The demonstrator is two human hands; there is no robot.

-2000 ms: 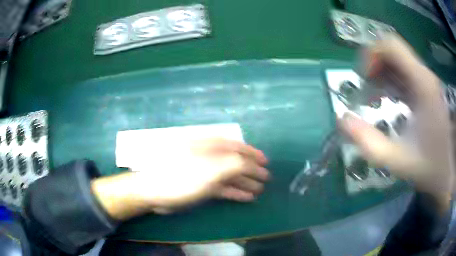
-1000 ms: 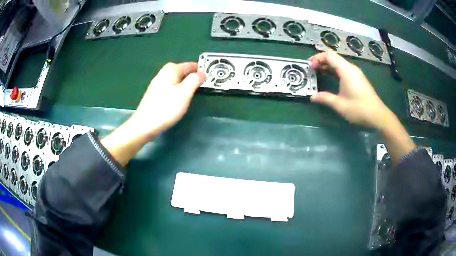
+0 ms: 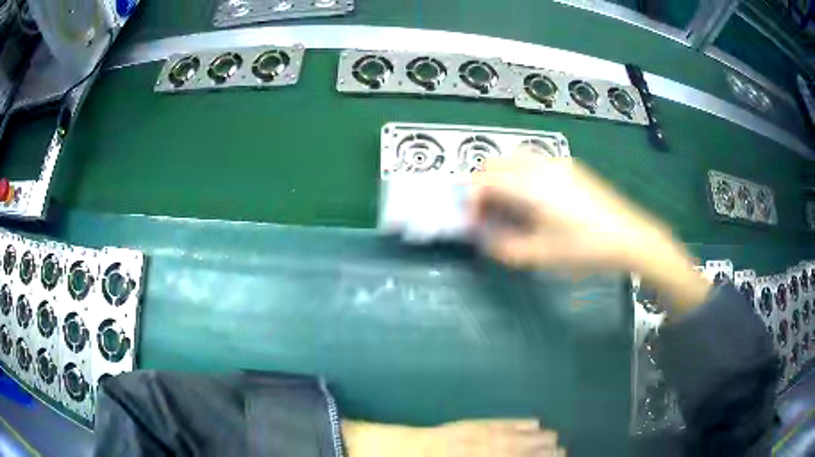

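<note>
A three-disc panel [image 3: 402, 152] lies on the green conveyor in front of me. My right hand [image 3: 527, 210], blurred, holds the white cover plate [image 3: 424, 207] at the panel's near long edge. The hand hides the panel's right part and much of the plate. Whether plate and panel touch cannot be told. My left hand [image 3: 483, 439] is low at the bottom edge, partly cut off; its fingers point right and its grip is hidden.
Three-hole panels [image 3: 427, 73] line the pale guide rail [image 3: 393, 37], with a black stop bar [image 3: 648, 107] across it. Panels are stacked at left [image 3: 94, 308] and right [image 3: 645, 357]. A red emergency stop button [image 3: 5, 190] is at far left.
The three-disc panel has been let go and lies on the conveyor. My right hand has taken the cover plate from the green surface up to it. My left hand has moved down to the bottom edge.
</note>
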